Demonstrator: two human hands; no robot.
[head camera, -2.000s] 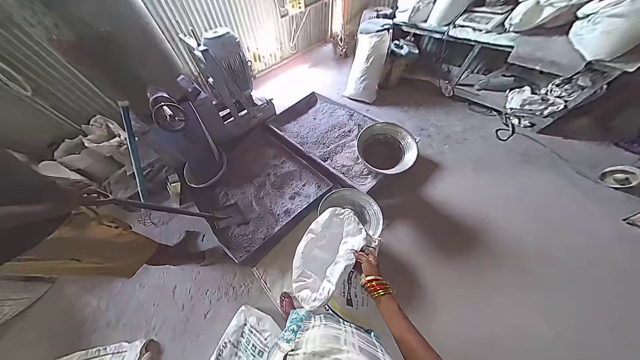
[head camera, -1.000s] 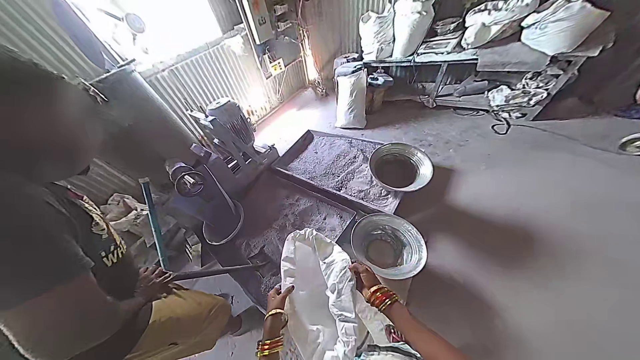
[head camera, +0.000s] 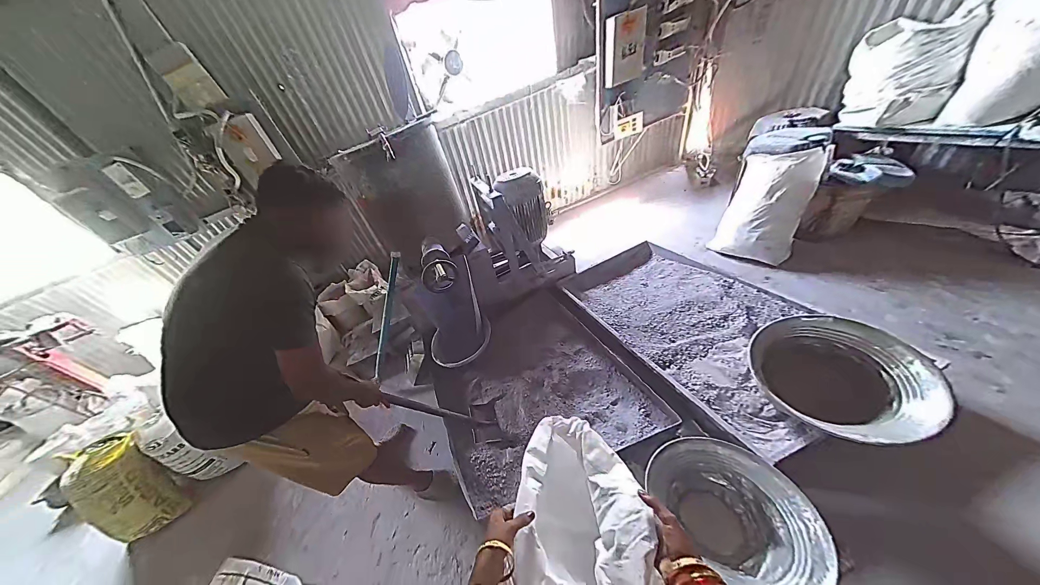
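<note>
My left hand (head camera: 505, 532) grips the left rim of a white woven sack (head camera: 581, 504), and my right hand (head camera: 670, 532) grips its right rim, so the mouth stands wide. Just beyond the sack lies a shallow metal tray (head camera: 605, 345) of grey powdery material. A co-worker (head camera: 244, 325) bends at its left side, holding a long-handled shovel (head camera: 439, 409) with the blade in the material. A round metal basin (head camera: 739, 512) is right beside my right hand; another metal basin (head camera: 849, 378) stands behind it, partly over the second tray's edge.
A machine with an electric motor (head camera: 522, 203) and a large metal drum (head camera: 406, 183) stands behind the trays. A filled white sack (head camera: 768, 203) stands at the back right, near a bench (head camera: 926, 136). A yellow sack (head camera: 122, 487) lies at the left, behind the co-worker.
My left hand, out of view two seconds ago, came onto the sack's left rim by one second ago. The co-worker now bends lower over the tray. The view has swung left.
</note>
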